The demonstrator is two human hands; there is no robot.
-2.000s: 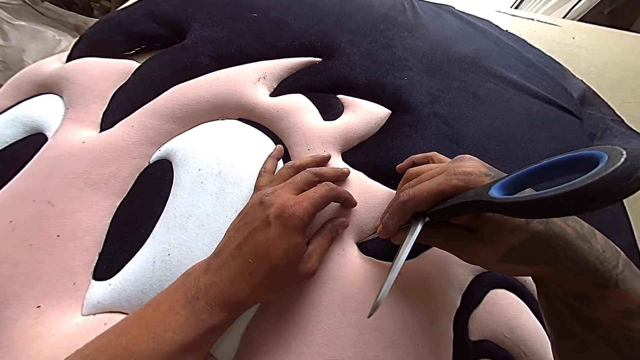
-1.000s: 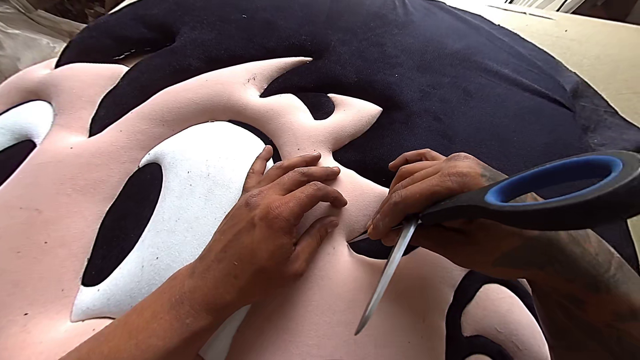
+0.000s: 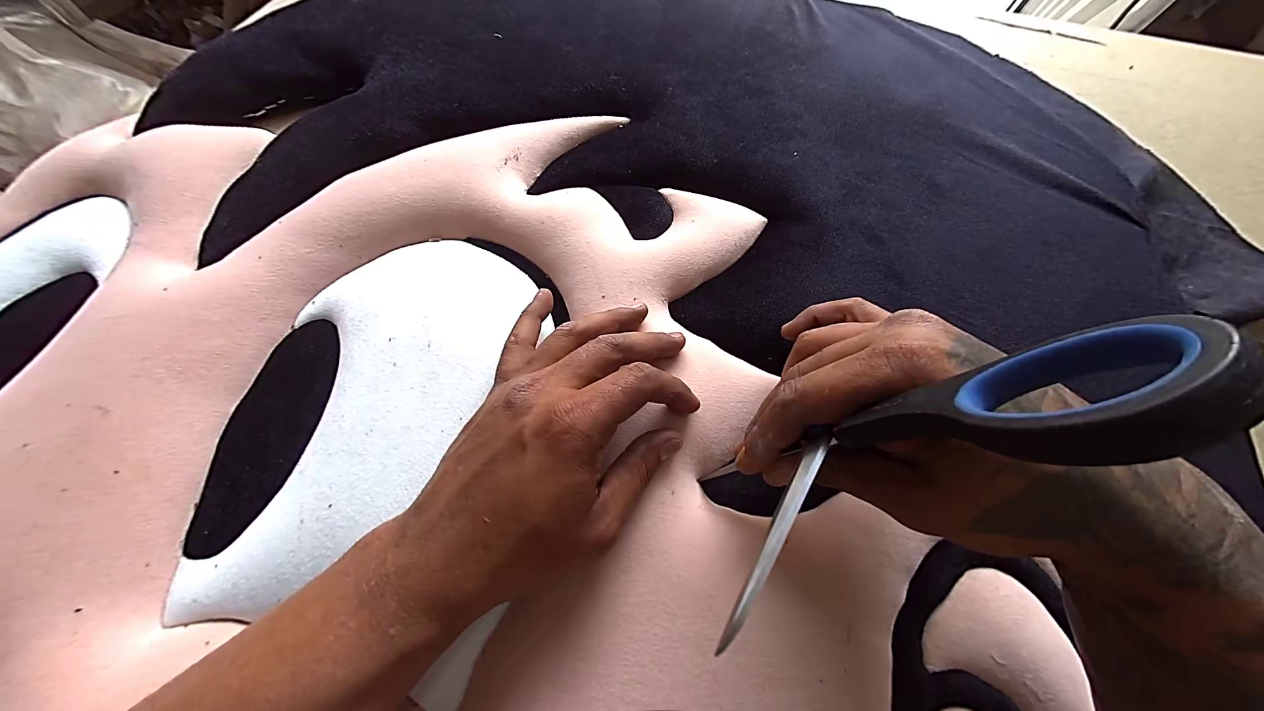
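A pair of scissors (image 3: pixel 1076 395) with black handles and blue inner loops is in my right hand (image 3: pixel 859 395). Its blades are spread: one points down over the pink padded fabric (image 3: pixel 632 612), while the tip of the other, partly hidden by my fingers, touches the corner of a dark inset (image 3: pixel 755 494). My left hand (image 3: pixel 583 425) lies with fingers apart on the pink surface and the edge of a white eye-shaped piece (image 3: pixel 395 365), holding nothing. Dark navy fabric (image 3: pixel 889 168) borders the pink part above both hands.
The large padded cartoon-face panel fills most of the view. A black curved strip (image 3: pixel 913 612) outlines a pink ear shape at lower right. Translucent plastic sheeting (image 3: pixel 59 79) lies at upper left, and a pale tabletop (image 3: pixel 1185 118) shows at upper right.
The view has shifted slightly. Both hands keep nearly the same places on the panel, and the scissors remain in my right hand with the blades spread.
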